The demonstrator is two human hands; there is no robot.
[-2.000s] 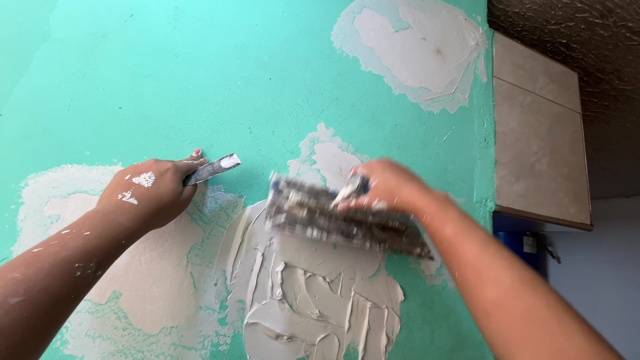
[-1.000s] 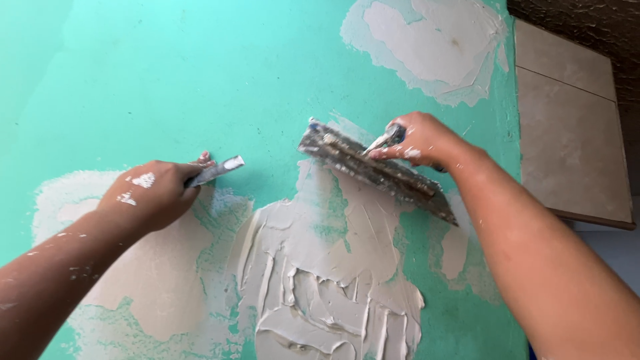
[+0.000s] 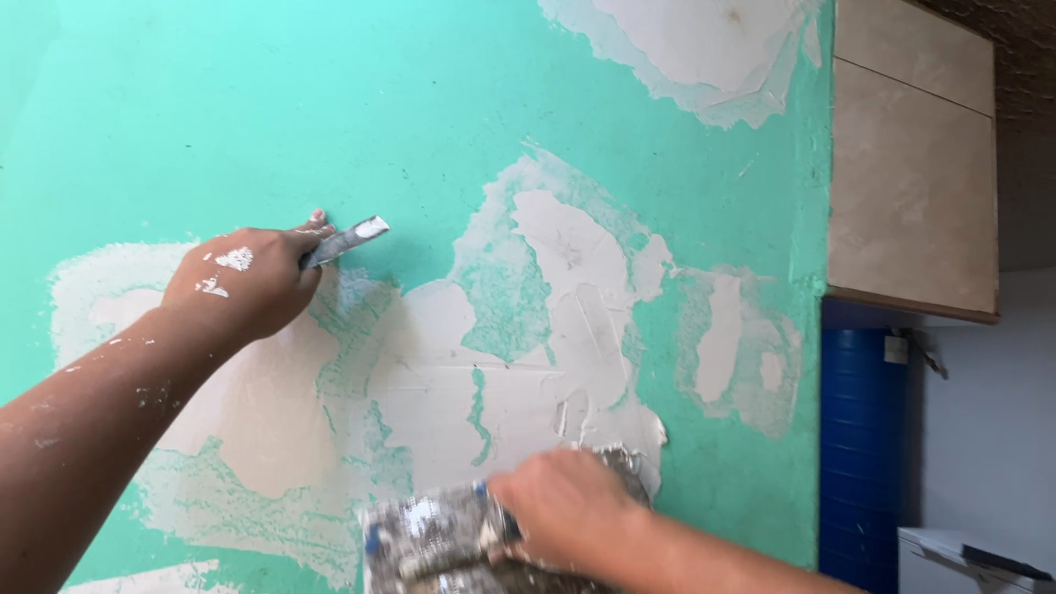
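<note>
My left hand (image 3: 247,276), spotted with white filler, is closed on a narrow putty knife (image 3: 351,239) whose smeared metal end points up and right, close to the green wall (image 3: 371,99). At the bottom centre my right hand (image 3: 569,503), slightly blurred, grips the handle of a wide steel plastering trowel (image 3: 437,528). The trowel's back is crusted with old filler, and its blade lies over wet-looking white filler (image 3: 511,412) on the wall. That filler is mostly flattened, with a few ridges at its right side. The blade's lower part is cut off by the frame.
More filler patches show on the wall, one at the top right (image 3: 685,41) and a smaller one at the right (image 3: 726,346). Beyond the wall's right edge are a tile-faced box-like projection (image 3: 916,165), a blue cylindrical container (image 3: 862,445) and a white object (image 3: 940,561).
My right hand and the trowel have moved from the upper part of the filler down to its lower part. The thick ridged filler is now spread flatter. My left hand still holds the putty knife.
</note>
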